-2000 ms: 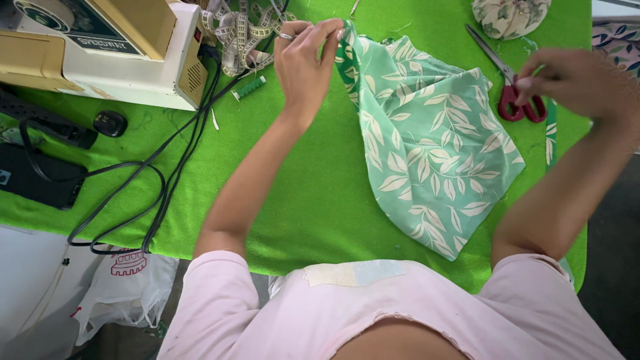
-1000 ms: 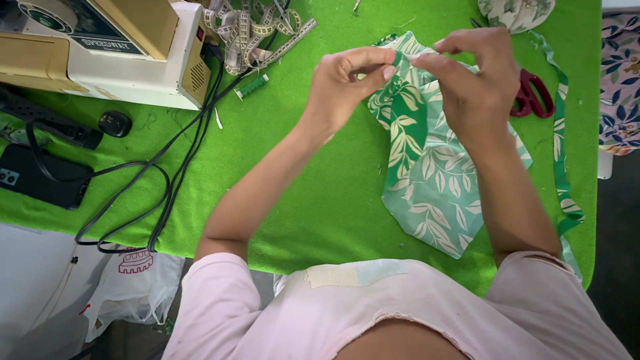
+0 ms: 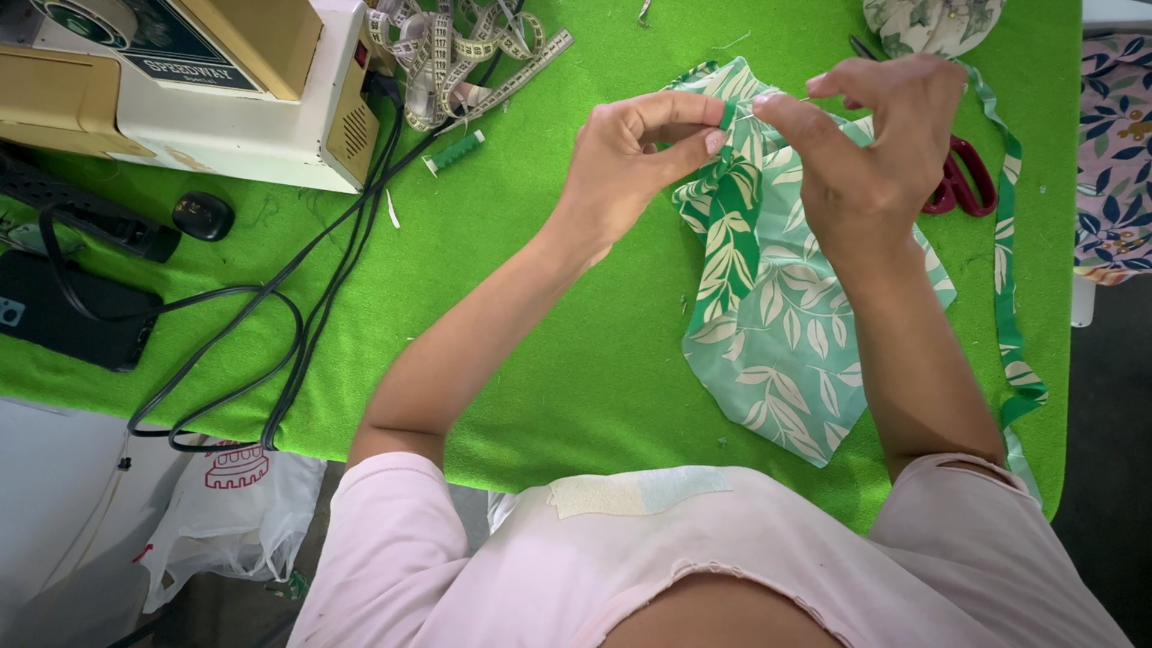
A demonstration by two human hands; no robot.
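Green cotton-like fabric with a pale leaf print (image 3: 792, 333) lies on the green cloth-covered table, its darker face turned over along the left side. My left hand (image 3: 630, 162) pinches the fabric's top edge between thumb and forefinger. Close beside it, my right hand (image 3: 873, 144) has its thumb at the same edge, with a thin pin or needle between thumb and forefinger. Behind my right wrist lie scissors with dark red handles (image 3: 970, 178), partly hidden. A narrow strip of the leaf-print fabric (image 3: 1006, 261) runs down the table's right side.
A sewing machine (image 3: 243, 117) stands at the upper left, near a tangled measuring tape (image 3: 445, 63) and a green thread spool (image 3: 454, 153). Black cables (image 3: 301, 315) cross the left side beside a phone (image 3: 76, 310). A floral pincushion (image 3: 936, 22) sits at the top right.
My left hand has moved right with the fabric edge, and a darker green face now shows. My right hand has come left from near the scissors to the fabric edge.
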